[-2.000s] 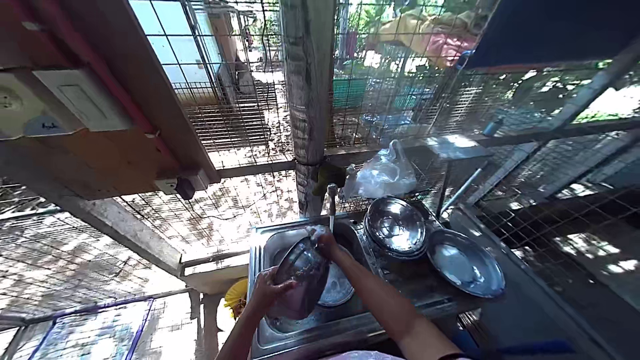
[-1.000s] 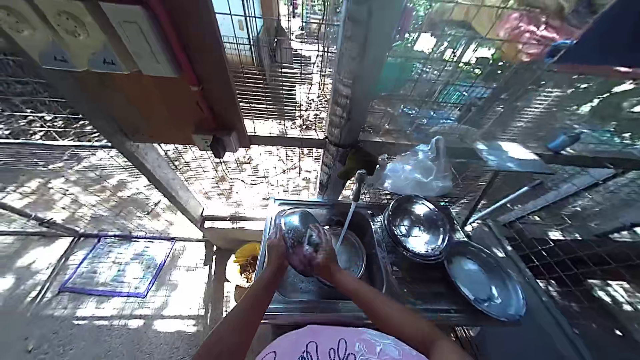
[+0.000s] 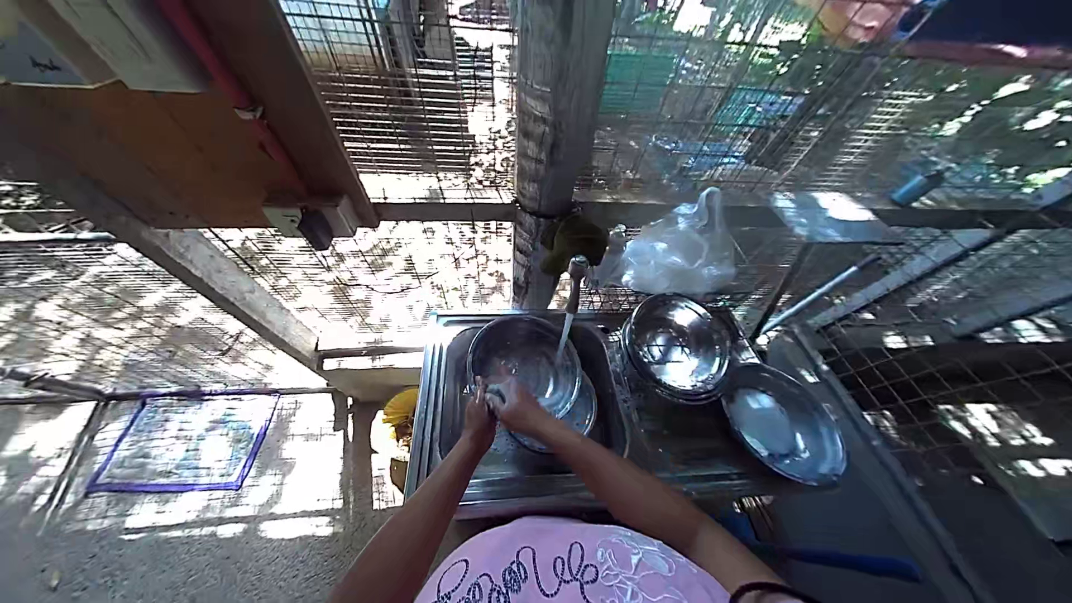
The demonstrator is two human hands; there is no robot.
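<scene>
A round metal bowl [image 3: 528,356] is tilted in the stainless steel sink [image 3: 617,410], under a stream of water from the faucet [image 3: 578,268]. My left hand [image 3: 478,419] grips the bowl's near left rim. Beside it, my right hand [image 3: 517,406] is closed on a small scrubbing pad [image 3: 496,392] at the bowl's inner side. Another metal bowl [image 3: 586,412] lies below in the sink, partly hidden.
Stacked shiny metal bowls [image 3: 678,345] and an oval metal basin [image 3: 783,423] rest on the drainboard at right. A clear plastic bag [image 3: 680,251] hangs behind the sink near a wooden post [image 3: 548,109]. Something yellow [image 3: 402,409] is left of the sink.
The bowl in my hands has turned so its inside faces up and has come under the running water. Earlier I held it more upright at the left of the sink.
</scene>
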